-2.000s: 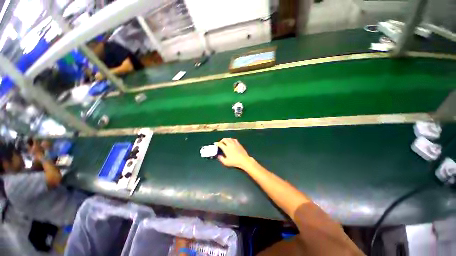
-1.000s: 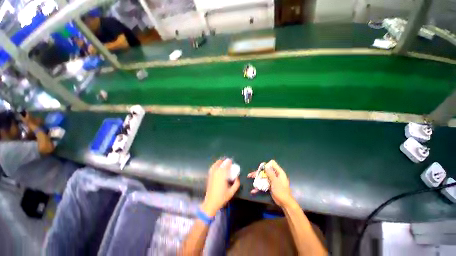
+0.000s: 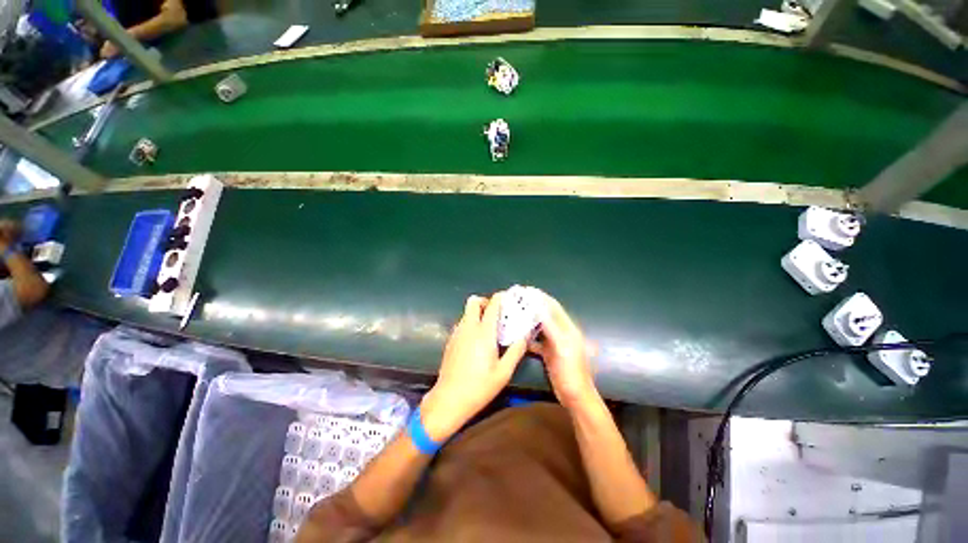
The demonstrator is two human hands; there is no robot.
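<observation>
A white rounded adapter unit (image 3: 520, 315) with small holes in its face is held between both hands above the front part of the dark green bench (image 3: 350, 244). My left hand (image 3: 474, 355) grips it from the left and wears a blue band at the wrist. My right hand (image 3: 563, 345) grips it from the right. The palms and the unit's underside are hidden. Two inner assemblies lie on the green belt, one farther (image 3: 502, 76) and one nearer (image 3: 498, 139).
Several white plug-end housings (image 3: 815, 266) sit at bench right, beside a black cable (image 3: 743, 384). At left are a blue tray (image 3: 141, 252) and a white socket strip (image 3: 199, 239). A lined bin (image 3: 228, 445) holds rows of white units. A person's arm shows at far left.
My hands were apart, the left with a white piece and the right with an inner assembly; now they are together on one white unit. The view has tilted down.
</observation>
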